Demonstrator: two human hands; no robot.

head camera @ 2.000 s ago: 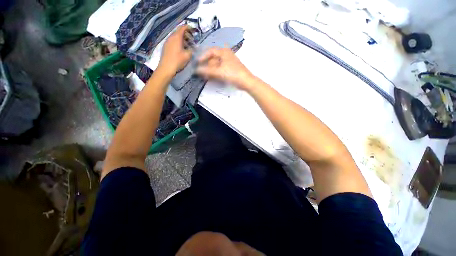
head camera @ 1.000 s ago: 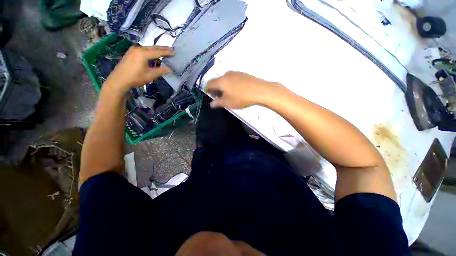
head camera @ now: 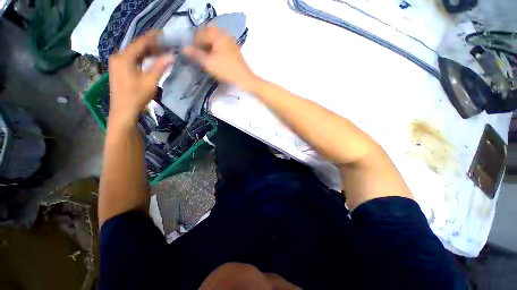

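My left hand (head camera: 135, 68) and my right hand (head camera: 218, 55) are raised close together over the table's left corner. A small blurred pale-grey piece (head camera: 178, 37) spans between their fingertips, and both hands seem to grip it. Below and behind them lies a stack of grey cut panels (head camera: 231, 25), partly hidden by my hands. A narrow dark curled strip (head camera: 207, 12) lies just behind the hands.
Patterned fabric pieces (head camera: 117, 27) lie at the table's far left. A green crate (head camera: 92, 101) with dark pieces stands below the table edge. Long curved grey bands (head camera: 363, 33) run toward the iron (head camera: 462, 85). A brown metal plate (head camera: 488, 161) lies at right.
Both hands have risen and come together from their apart positions, now with the small grey piece between them. The view has shifted, so the iron and metal plate appear a little higher and further left.
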